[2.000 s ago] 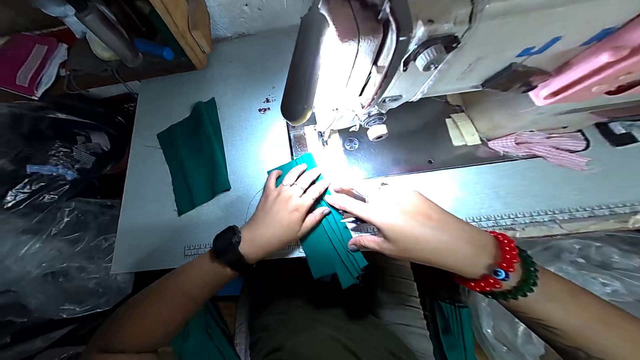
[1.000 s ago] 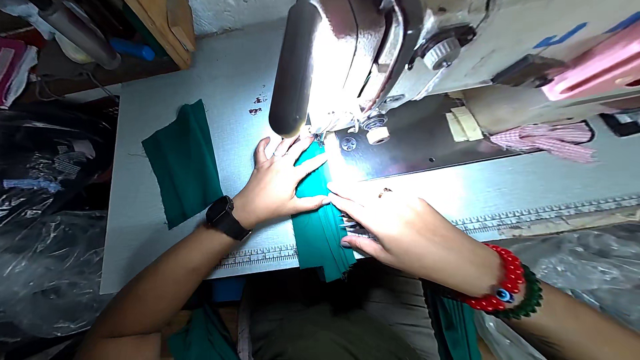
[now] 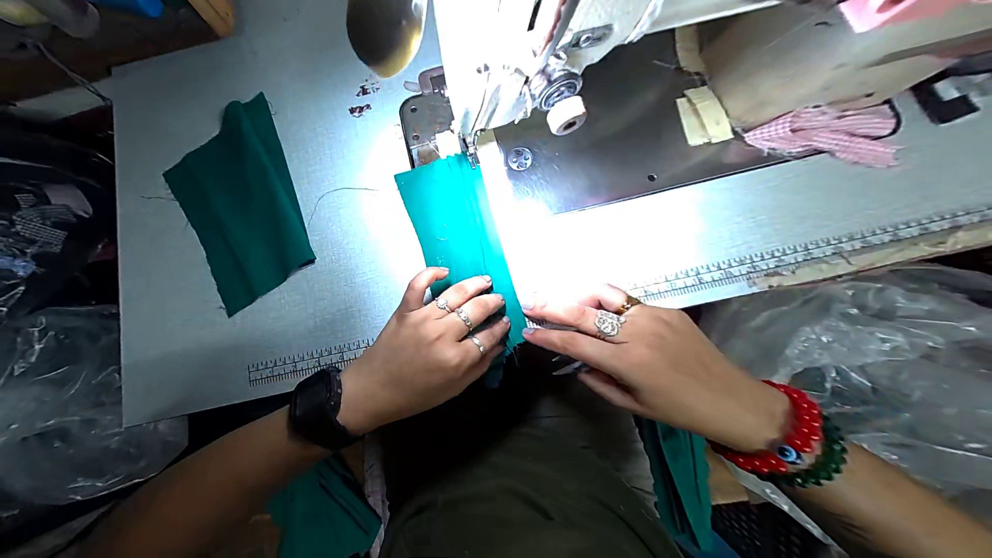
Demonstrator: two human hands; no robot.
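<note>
A strip of green fabric [image 3: 457, 225] lies on the sewing machine table, its top edge under the presser foot [image 3: 471, 147] of the sewing machine [image 3: 496, 70]. My left hand [image 3: 434, 341] rests on the strip's lower part, fingers bent and spread over the cloth. At the strip's lower right edge are the fingertips of my right hand [image 3: 620, 341]. A small pointed metal tool [image 3: 570, 367], possibly thread snips, shows under that hand, mostly hidden by the fingers. Another green fabric piece [image 3: 244, 205] lies apart at the left of the table.
A printed ruler scale [image 3: 310, 363] runs along the table's front edge. Pink checked cloth [image 3: 825, 132] lies by the machine body at right. Clear plastic [image 3: 868, 349] is at the right, and more plastic [image 3: 70, 403] at the left. Green cloth [image 3: 325, 508] hangs below the table.
My left hand has moved from beside the presser foot down to the lower part of the strip. The view has moved closer to the table.
</note>
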